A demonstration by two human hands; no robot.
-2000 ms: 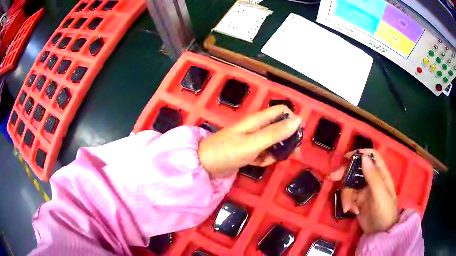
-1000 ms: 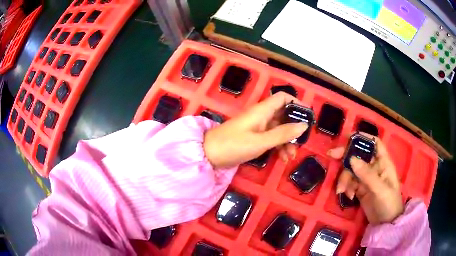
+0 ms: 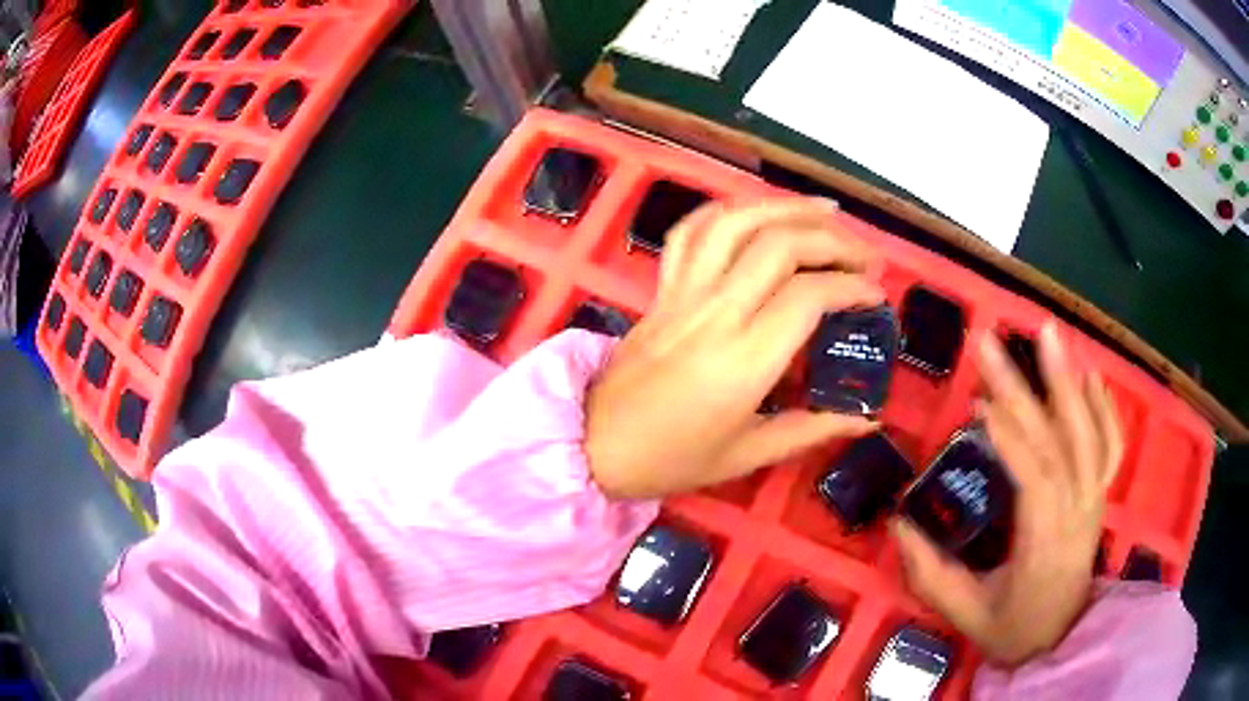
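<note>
My left hand [image 3: 733,349] holds a lit smartwatch [image 3: 852,359] by its edges between thumb and fingers, above the red foam tray [image 3: 548,397]. White text and a small red mark show on its screen. My right hand [image 3: 1034,500], partly blurred, has a second lit smartwatch [image 3: 962,490] between thumb and fingers. It is tilted, also with white text and some red, over a pocket with a dark watch partly hidden under it. Other strapless watches, mostly dark, lie in the tray's pockets. My hands hide some of the pockets.
More red trays with watches lie at the left [image 3: 254,178]. A metal post [image 3: 500,55] and a wood-edged strip [image 3: 808,171] stand behind the main tray. Beyond are a printed card [image 3: 685,30], a white sheet [image 3: 904,123], a thin black pen [image 3: 1100,206] and a panel with coloured buttons [image 3: 1164,96].
Both watch screens, dark two seconds ago, now show text. The thumbs have moved off the screens to the watch edges, and the fingers are spread wider. Both watches are slightly lower than one second ago.
</note>
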